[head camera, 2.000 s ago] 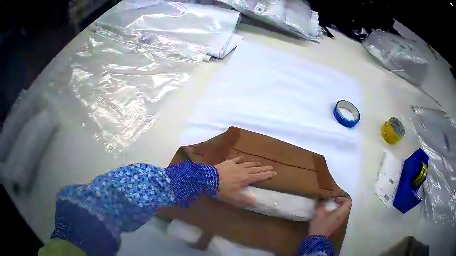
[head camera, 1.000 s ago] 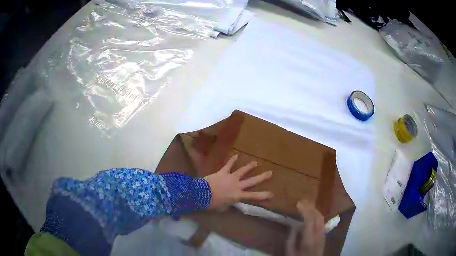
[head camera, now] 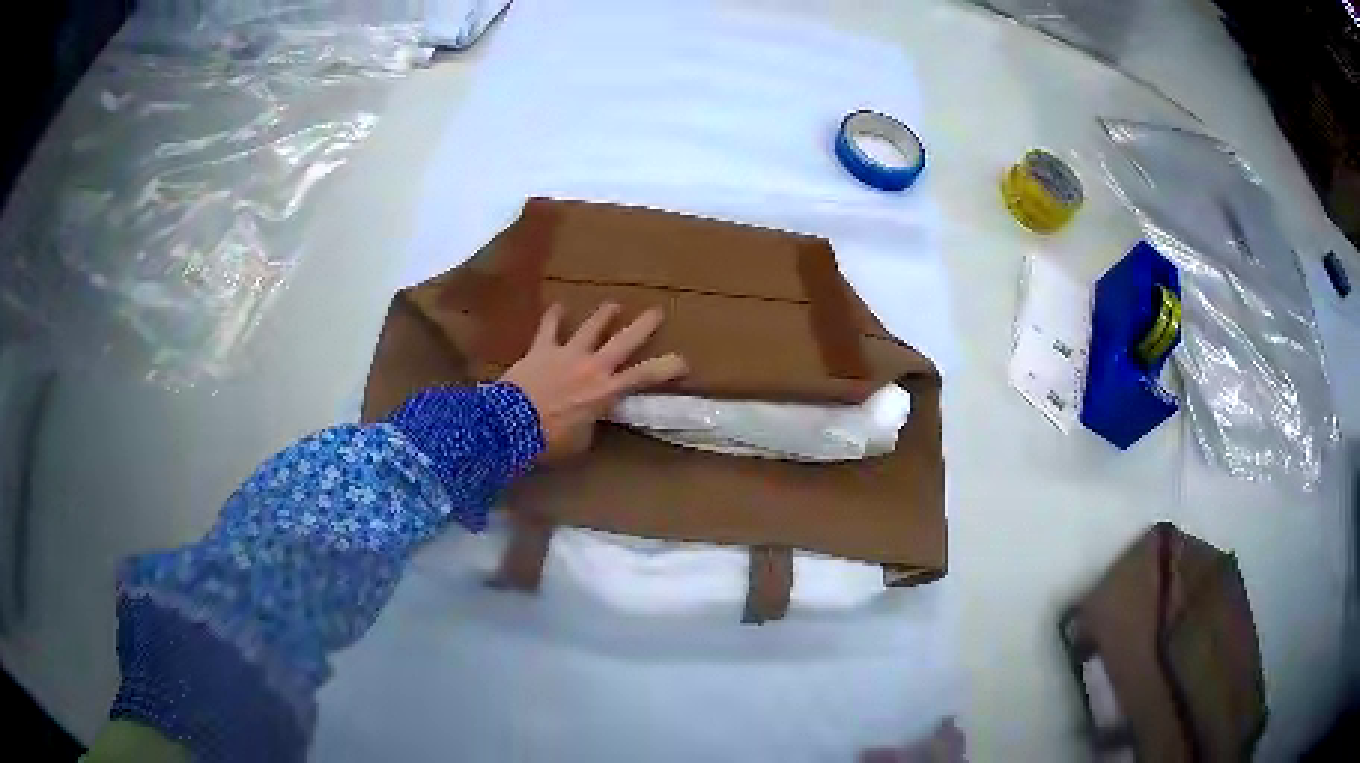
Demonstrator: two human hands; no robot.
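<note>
My left hand (head camera: 582,380) lies flat on the folded brown fabric item (head camera: 686,321), fingers spread, holding nothing. The item lies on white tissue paper (head camera: 641,134). A white roll (head camera: 776,423) sits in the opening of the brown item. More white padding (head camera: 649,577) shows at its near edge under two brown straps. My right hand cannot be made out; a small blurred pinkish shape shows at the bottom edge, too unclear to name.
A blue tape roll (head camera: 880,151) lies on the tissue. A yellow tape roll (head camera: 1043,191), a label sheet (head camera: 1050,340), a blue tape dispenser (head camera: 1129,350) and a clear bag (head camera: 1245,298) are at right. Another brown item (head camera: 1171,648) is lower right. Clear bags (head camera: 224,179) lie at left.
The view has shifted right and down, so the brown item shows more fully. My right hand has left the item's right side. My left hand stays on the item.
</note>
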